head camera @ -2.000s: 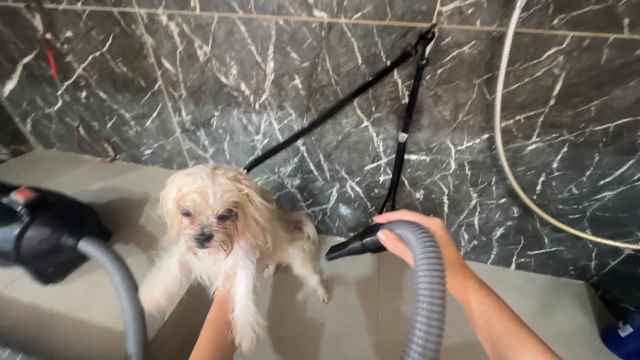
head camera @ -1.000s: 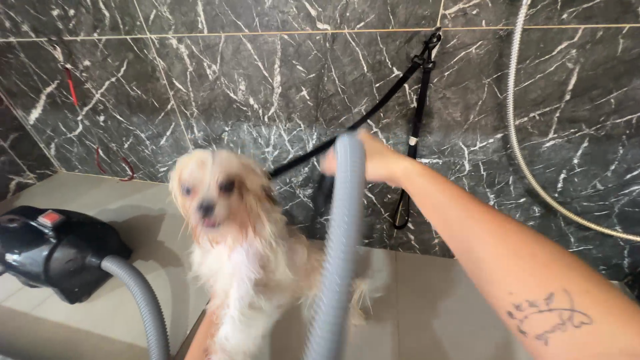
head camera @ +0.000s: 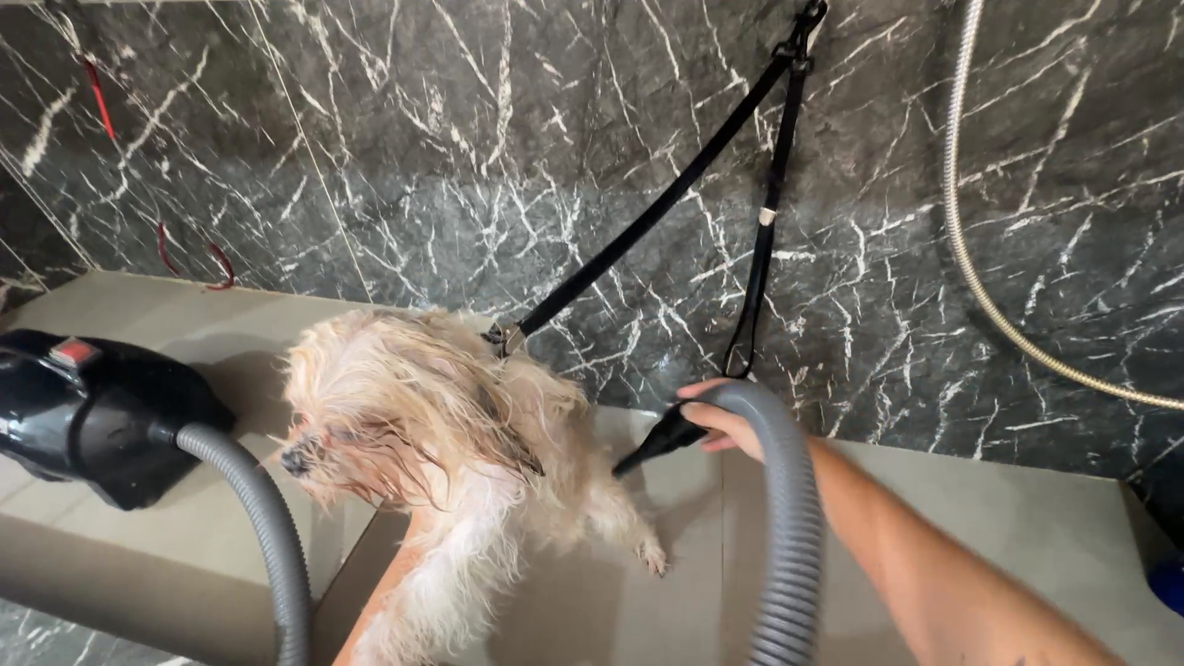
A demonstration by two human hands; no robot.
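Note:
A damp cream-coloured dog (head camera: 444, 416) is tethered by a black strap (head camera: 657, 199) to a ring on the wall, its head turned to the left. My right hand (head camera: 726, 416) grips the black nozzle (head camera: 659, 442) of a grey corrugated hose (head camera: 791, 546), whose tip points at the dog's rear flank and hind leg. A black pet dryer (head camera: 102, 412) with a red switch stands at the left, with a grey hose leaving it. My left forearm (head camera: 393, 573) reaches up under the dog's chest; the left hand itself is hidden behind its fur.
Behind is a dark marble-patterned wall (head camera: 444, 139) with a metal shower hose (head camera: 962, 231) at the right. Red cords (head camera: 220, 266) hang at the left. The dog is on a grey tiled ledge (head camera: 999, 499). A blue object (head camera: 1167, 585) shows at the right edge.
The dog's head has turned from facing the camera to the left. My right hand with the nozzle has come down from its raised place a second ago to beside the dog's hindquarters.

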